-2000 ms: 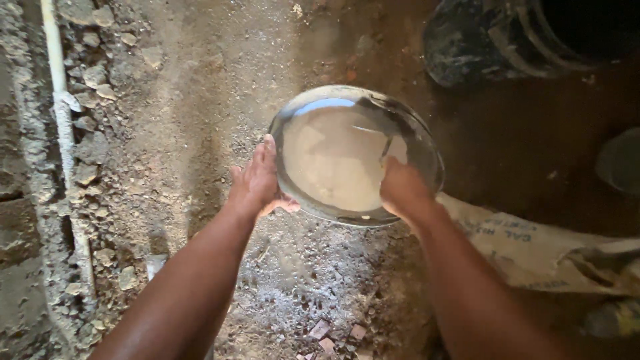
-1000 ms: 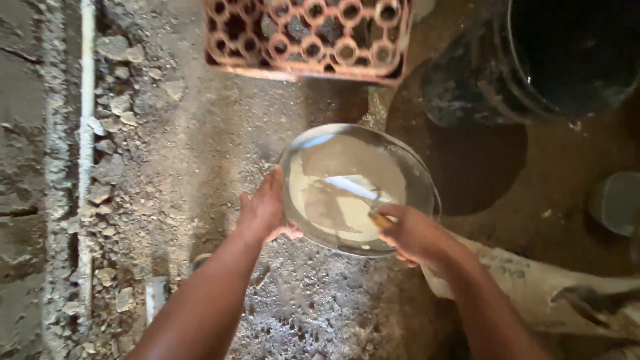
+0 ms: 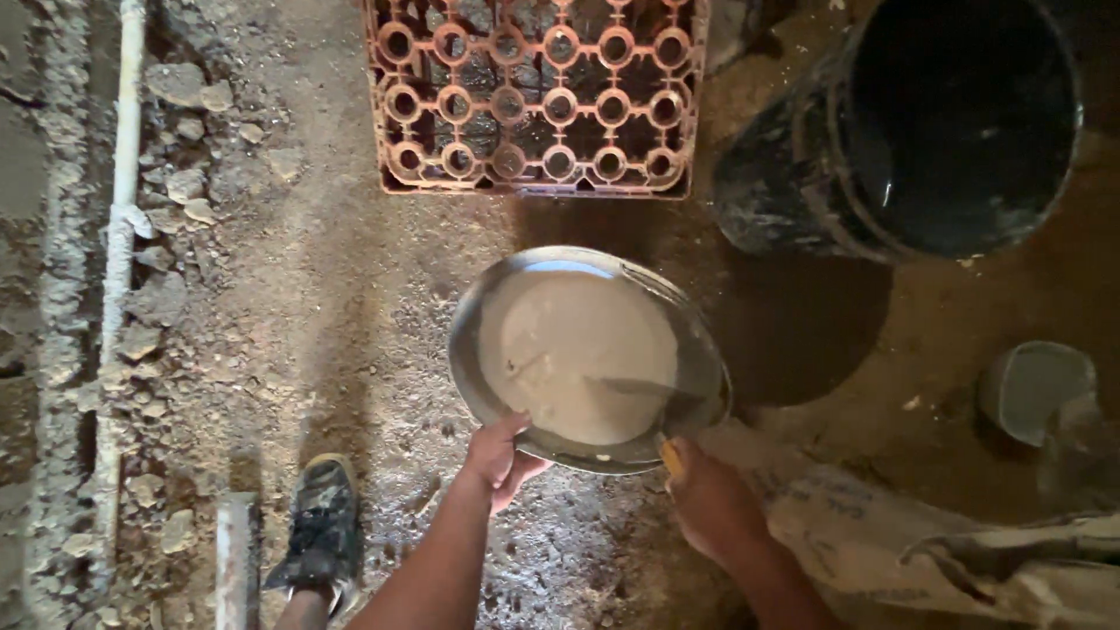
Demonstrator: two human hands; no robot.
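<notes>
A round, shallow metal pan [image 3: 472, 385] holds a pale, wet mix [image 3: 577, 350] like thin plaster or grout. My left hand [image 3: 500, 459] grips its lower left rim, thumb on top and fingers beneath. At the lower right rim, my right hand [image 3: 713, 494] is closed around the yellow-orange handle [image 3: 671, 457] of a tool that looks like a trowel. The tool's blade is blurred and partly sunk in the mix, so its shape cannot be told for sure.
A reddish plastic crate [image 3: 535, 185] lies beyond the pan. Black buckets [image 3: 779, 175] stand upper right, a small container [image 3: 1046, 394] at right. A printed sack [image 3: 840, 516] lies lower right. Rubble [image 3: 179, 83] and a pipe [image 3: 118, 254] run along the left. A shoe [image 3: 322, 516] is lower left.
My left hand has moved from the pan's left side to its lower left rim. The tool has moved within the mix. The view has shifted, bringing the crate and the shoe into sight.
</notes>
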